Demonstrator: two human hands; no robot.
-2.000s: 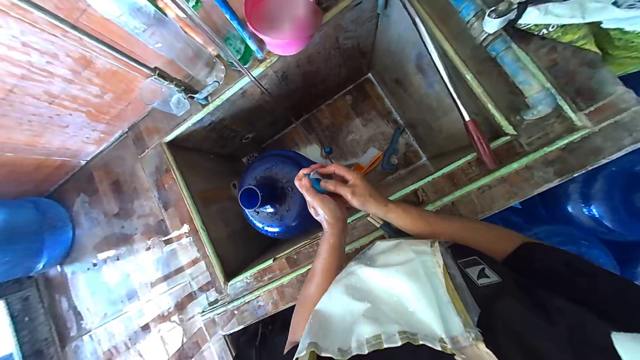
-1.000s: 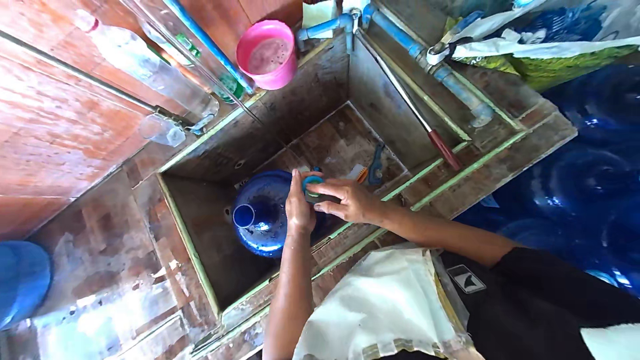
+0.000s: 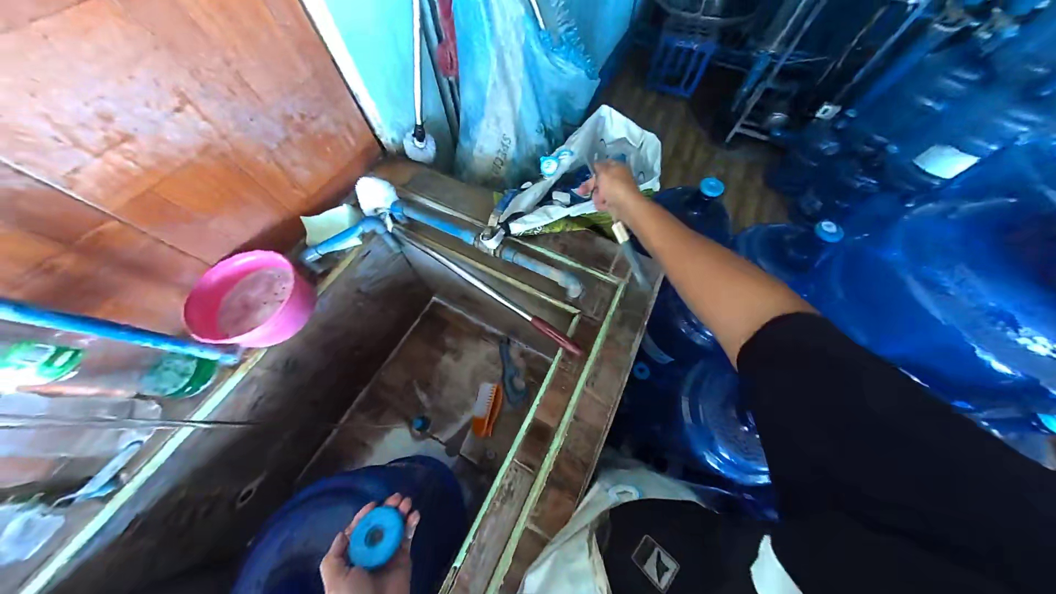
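My left hand holds a round blue plastic cap with a ring-shaped top, above the large blue water bottle in the tiled basin. Far to the upper right, my right hand reaches into the mouth of a white plastic sack. Its fingers are partly hidden, and whether they hold anything is unclear. A knife-like tool with a grey part shows just below that wrist.
An orange brush and a grey-blue tool lie on the basin floor. A pink bucket stands on the left rim. A red-handled rod crosses the far rim beside blue pipes. Blue water bottles crowd the right.
My hands, together over the bottle before, are now apart: the right has moved away to the sack, while the left stays near the bottle with the cap. The view has swung toward the right.
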